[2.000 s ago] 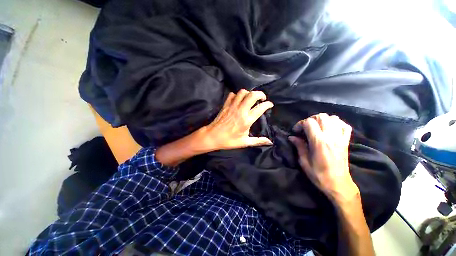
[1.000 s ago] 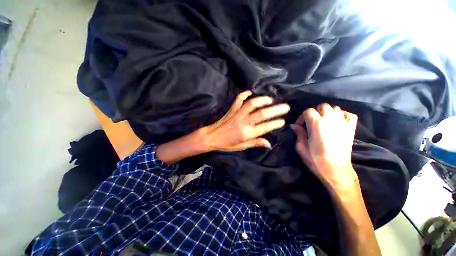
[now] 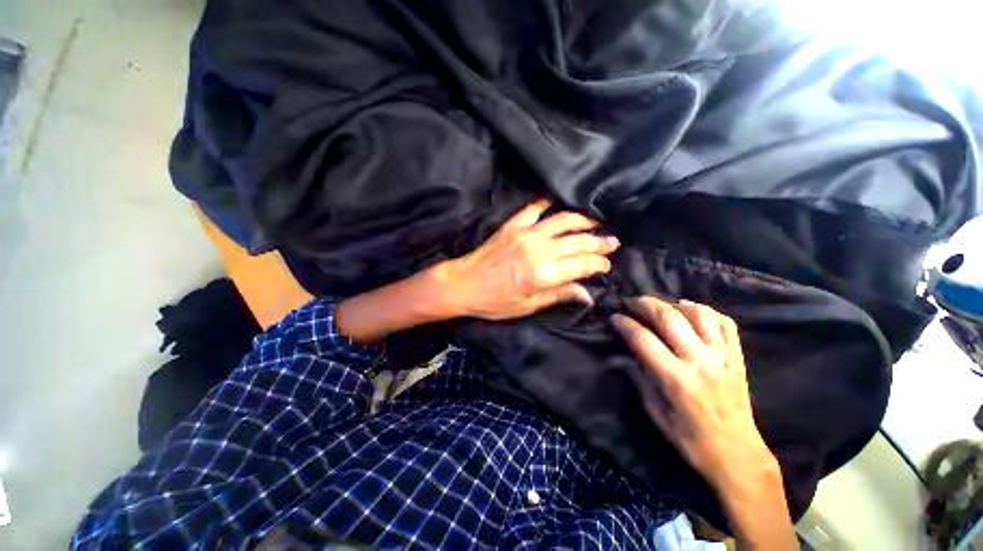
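Observation:
A large black garment (image 3: 377, 161) lies heaped over my lap and the table. Its shiny blue-grey face (image 3: 819, 140) spreads at the upper right under the bright light. My left hand (image 3: 539, 264) lies on the black cloth near the middle, fingers pointing right and slightly bent. My right hand (image 3: 684, 361) is just to the right and lower, its curled fingertips on the cloth. A seam line (image 3: 733, 269) shows in the cloth above my right hand. Whether either hand pinches the cloth is hard to see.
A white machine head with a blue band (image 3: 965, 282) stands at the right edge. A thin black cable (image 3: 903, 454) runs below it. An orange-tan board corner (image 3: 259, 282) and dark cloth pieces (image 3: 199, 355) lie at the left, beside the pale floor (image 3: 86, 269).
My right hand has moved down and its fingers have spread a little on the cloth. My left fingers have drawn closer together. The cloth above my right hand has flattened, showing the seam line.

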